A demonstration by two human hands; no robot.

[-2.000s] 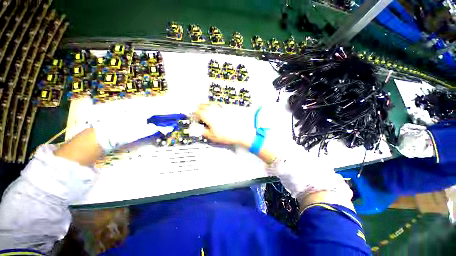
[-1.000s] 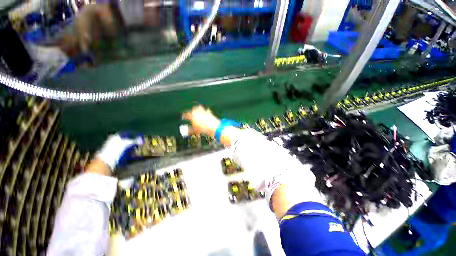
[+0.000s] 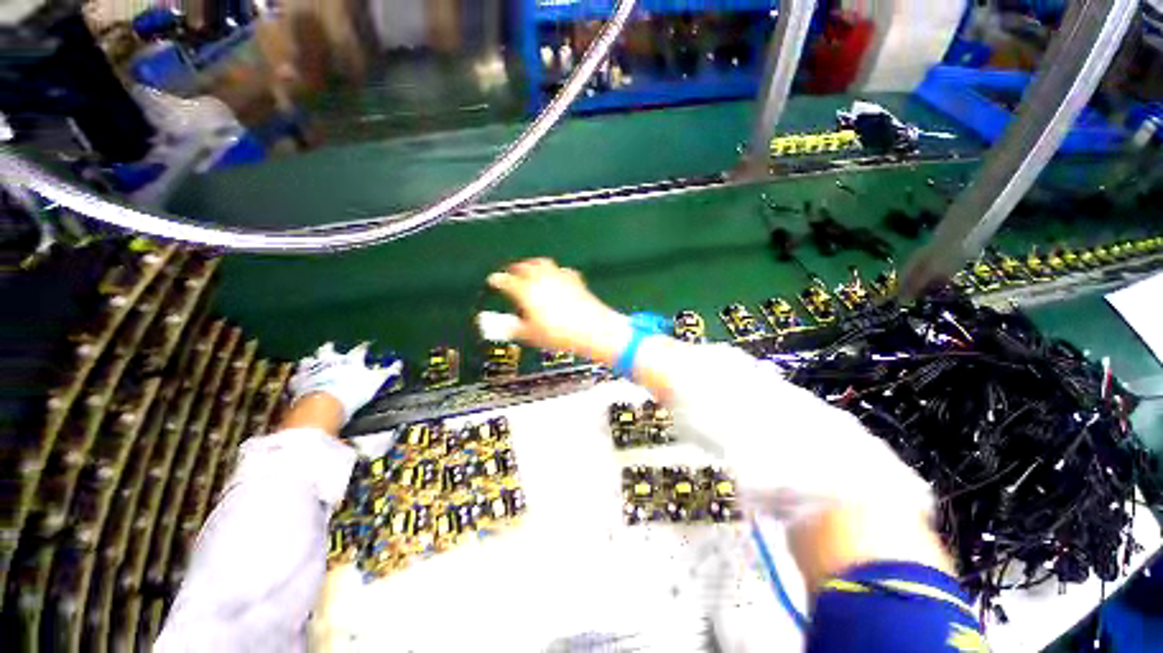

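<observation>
Single power boards stand spaced along the near edge of the green belt, one (image 3: 440,369) between my hands and another (image 3: 501,361) just below my right fingertips. My left hand (image 3: 342,380), in a white glove with blue fingers, is at the belt's near edge; a dark part shows at its fingertips, and whether it grips a board is unclear. My right hand (image 3: 548,306), with white fingertip covers and a blue wrist strap, is over the belt with fingers apart, nothing seen in it. A group of boards (image 3: 440,478) and two smaller board panels (image 3: 679,492) lie on the white bench.
Stacked board panels (image 3: 153,421) fill the left side. A large heap of black cables (image 3: 982,434) lies at right. A metal post (image 3: 1020,153) stands beyond the heap, and a silvery conduit (image 3: 383,230) curves overhead. Loose cables lie on the belt (image 3: 689,236).
Both hands have gone from the bench to the belt. The joined boards at my left hand one second ago no longer show there; separate boards stand spaced between my hands. The view has tilted up.
</observation>
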